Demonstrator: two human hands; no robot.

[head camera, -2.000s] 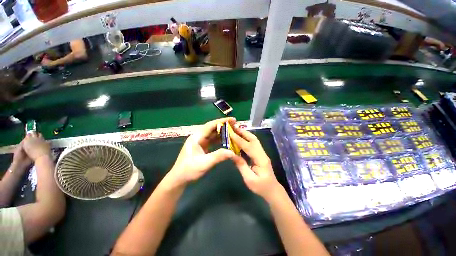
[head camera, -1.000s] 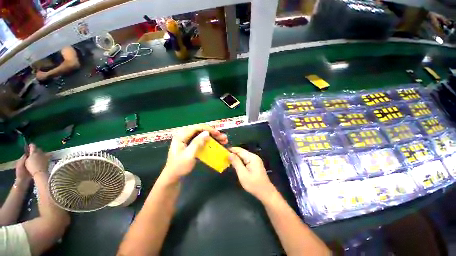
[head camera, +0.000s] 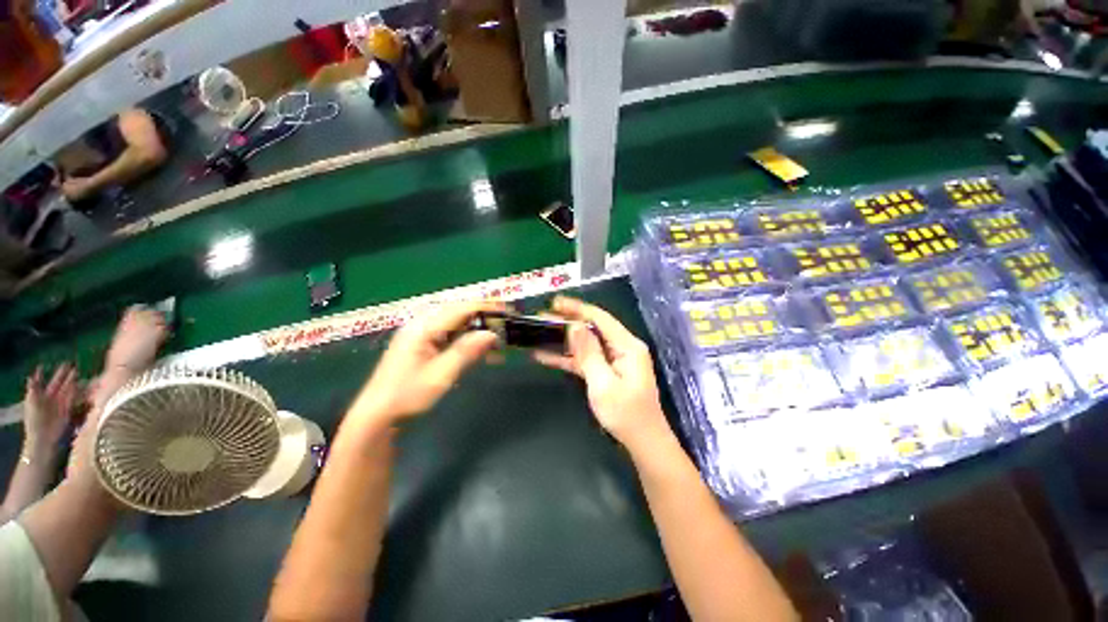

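My left hand (head camera: 425, 362) and my right hand (head camera: 614, 369) hold a small device unit (head camera: 532, 333) between them above the dark green mat, near the bench's back edge. A dark face of the unit shows between the fingers. Its ends are covered by my fingertips, and no full yellow side shows. A blister tray (head camera: 851, 328) of clear plastic with yellow marks in its pockets lies to the right of my right hand.
A cream fan (head camera: 188, 440) stands at left beside a coworker's arms (head camera: 91, 425). The green conveyor (head camera: 413, 231) carries a yellow-backed part (head camera: 778, 165), a board unit (head camera: 323, 284) and a phone-like unit (head camera: 559, 219) partly behind the white post (head camera: 594, 134). Plastic packaging (head camera: 893, 583) lies below right.
The unit in my hands has turned from its yellow side to a dark face. The coworker's hands have moved apart, one reaching to the belt. The camera view has shifted.
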